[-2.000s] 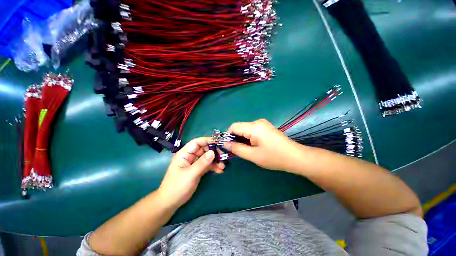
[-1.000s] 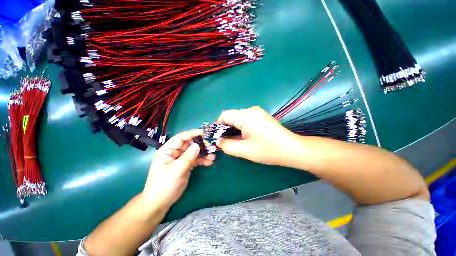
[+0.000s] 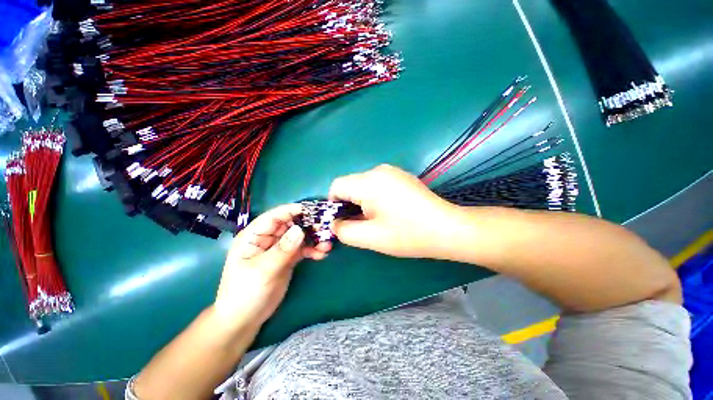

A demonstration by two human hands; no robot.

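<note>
My right hand (image 3: 383, 211) is closed around a bunch of black lead wires (image 3: 500, 187), whose silvery crimped ends show between my hands and whose other ends fan out to the right. My left hand (image 3: 270, 254) pinches a small black connector housing (image 3: 319, 234) against those crimped ends; the fingers hide much of it. A few red and black leads (image 3: 489, 129) run out to the right from behind my right hand.
A large fan of part-built harnesses (image 3: 234, 86) lies at upper left, black housings (image 3: 117, 176) on its left edge. Red wire bundles (image 3: 39, 226) lie far left, a clear plastic bag (image 3: 27, 70) above them. A spare black wire bundle (image 3: 614, 58) lies upper right on the green bench (image 3: 438, 70).
The whole view has shifted, so the pile and red bundles sit further left. My hands have come closer together, with the crimped ends now against the housing.
</note>
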